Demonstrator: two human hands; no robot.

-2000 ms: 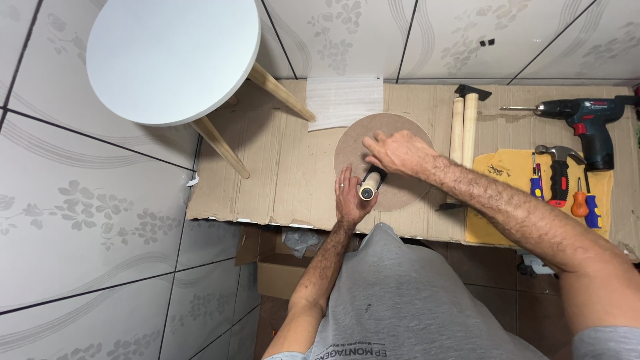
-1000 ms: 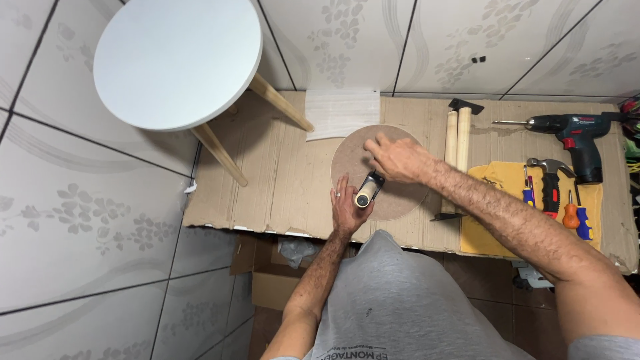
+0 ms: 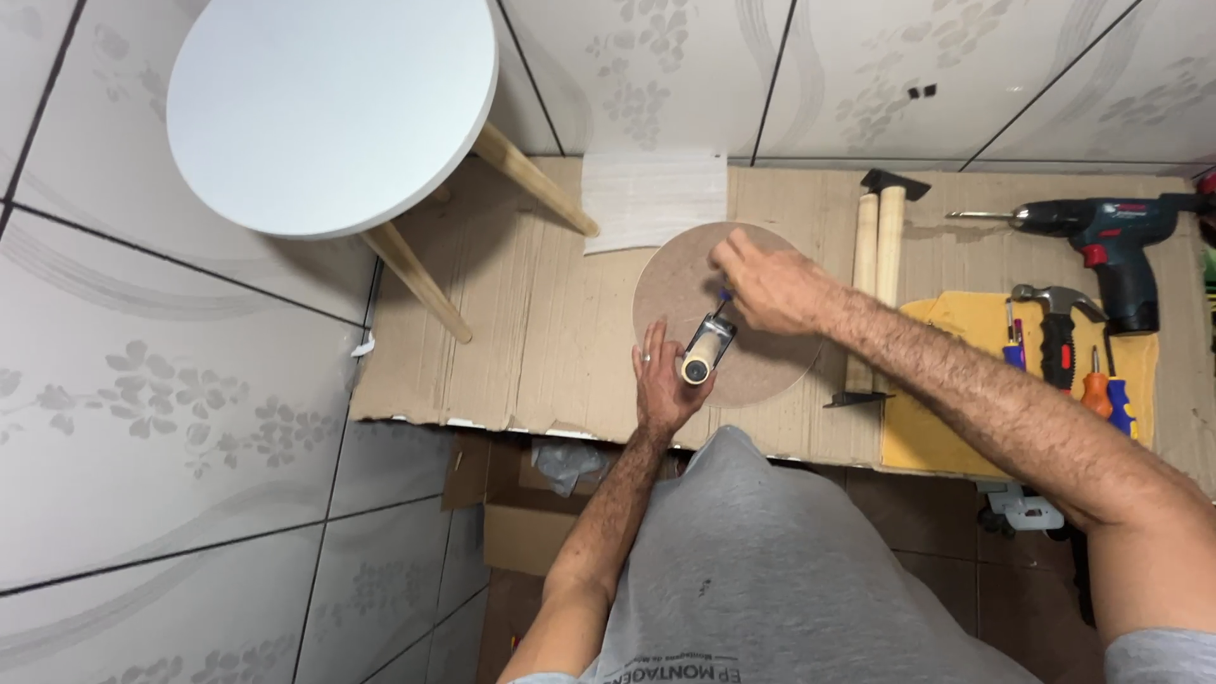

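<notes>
A round brown fiberboard disc (image 3: 655,275) lies on the cardboard. Over its lower part a round wooden leg (image 3: 698,366) with a black bracket (image 3: 714,334) points up toward the camera, and my left hand (image 3: 667,385) grips the leg near its end. My right hand (image 3: 774,285) holds a screwdriver (image 3: 724,300) by its handle, mostly hidden by the fingers, with the shaft reaching down to the bracket. Whether the tip sits in a screw cannot be seen.
A white round-topped table (image 3: 332,114) with wooden legs stands at the left. Right of the disc lie two wooden legs (image 3: 889,249) with black brackets. Farther right are a cordless drill (image 3: 1126,228), a claw hammer (image 3: 1056,332) and screwdrivers (image 3: 1095,391) on a yellow envelope (image 3: 936,427).
My right hand has moved slightly away from the bracket, and more of the screwdriver shows now. My left hand keeps its hold on the leg.
</notes>
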